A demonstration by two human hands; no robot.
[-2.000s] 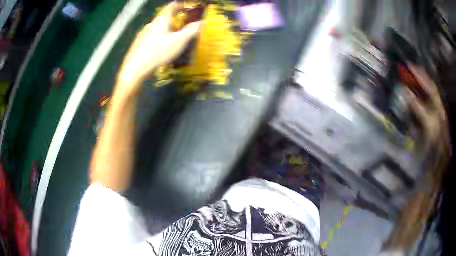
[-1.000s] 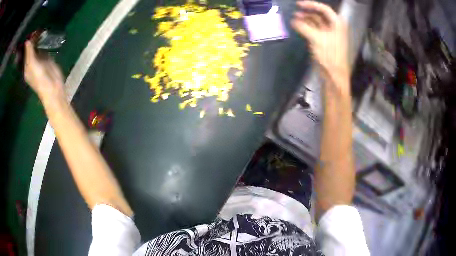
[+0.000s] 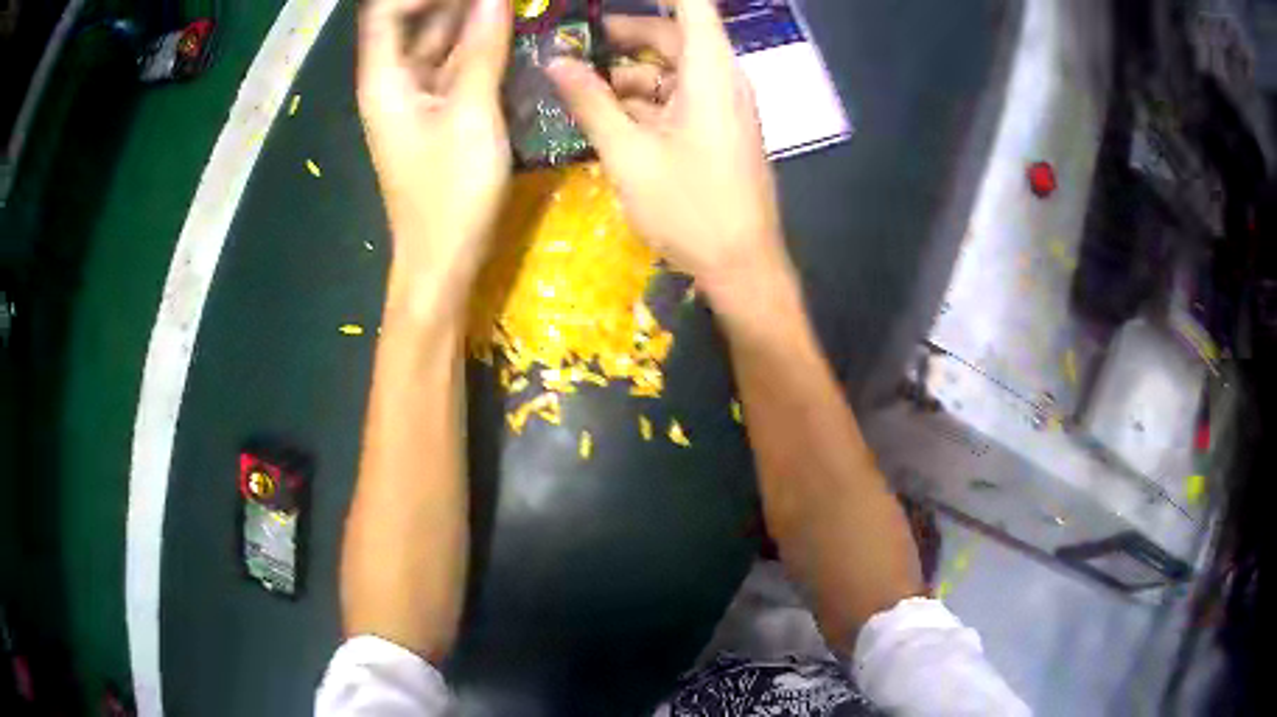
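A device unit (image 3: 548,105) with a gold circle at its top is held upright between my hands at the top edge, above the yellow strips. My left hand (image 3: 441,105) is at its left side, its fingertips partly cut off by the frame. My right hand (image 3: 686,140) is at its right side, with thumb and fingers over its face. The heap of yellow strips (image 3: 567,280) lies on the dark bench below, partly hidden by the unit and hands. Which hand bears the unit is hard to tell.
A second device unit (image 3: 272,518) lies on the bench at the left. Another unit (image 3: 178,51) is on the green conveyor (image 3: 84,322). A lit smartphone (image 3: 796,91) lies behind my right hand. The press machine (image 3: 1029,469) with a red button (image 3: 1041,178) stands at the right.
My left hand has come from the conveyor to above the yellow heap, and my right hand has moved left to meet it. A unit is now between them.
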